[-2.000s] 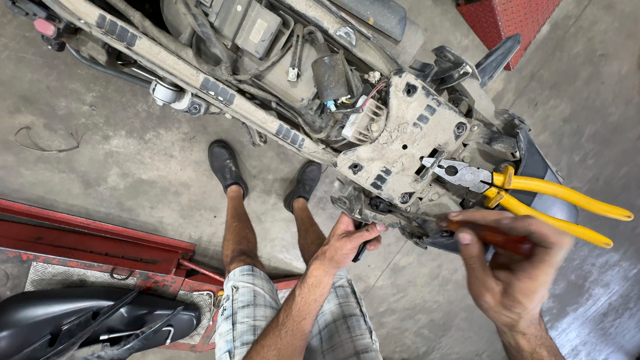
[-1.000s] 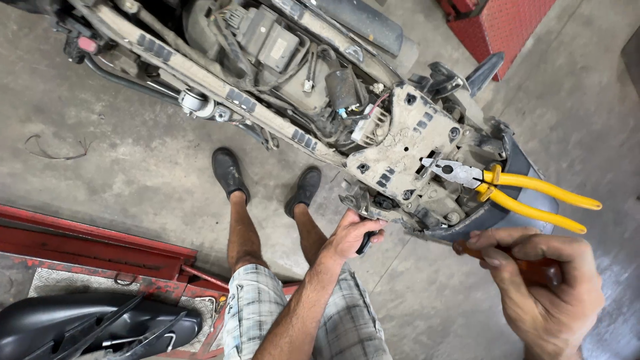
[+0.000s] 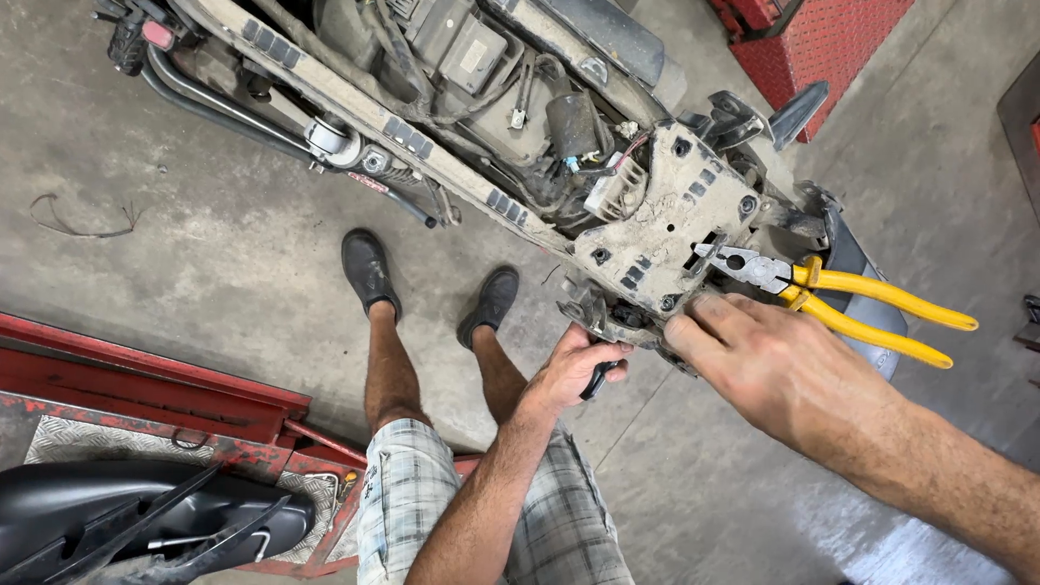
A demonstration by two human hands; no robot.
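A motorcycle's stripped, dusty rear frame [image 3: 520, 215] crosses the upper view, with a flat plate [image 3: 691, 203] at its tail. Combination pliers [image 3: 760, 268] with yellow handles lie at the plate's right edge, their jaws over a slot. Just below the pliers, my right hand [image 3: 756, 357] reaches to the plate's lower corner, fingers curled; whatever it holds is hidden. My left hand [image 3: 581, 366] is at the bracket [image 3: 589, 309] below the plate, its fingers curled around a black handle-like piece [image 3: 600, 380], partly hidden.
A red lift frame [image 3: 146, 390] at lower left carries a black body panel [image 3: 162, 504] and a metal wrench-like tool. Another red ramp [image 3: 829, 57] stands at upper right. A thin wire [image 3: 85, 231] lies on the concrete floor. The dark tail fender [image 3: 865, 301] extends beyond the plate.
My right hand, which held a reddish-brown handle away from the frame, has moved in to the plate's lower corner; that handle no longer shows. My left hand has stayed at the bracket.
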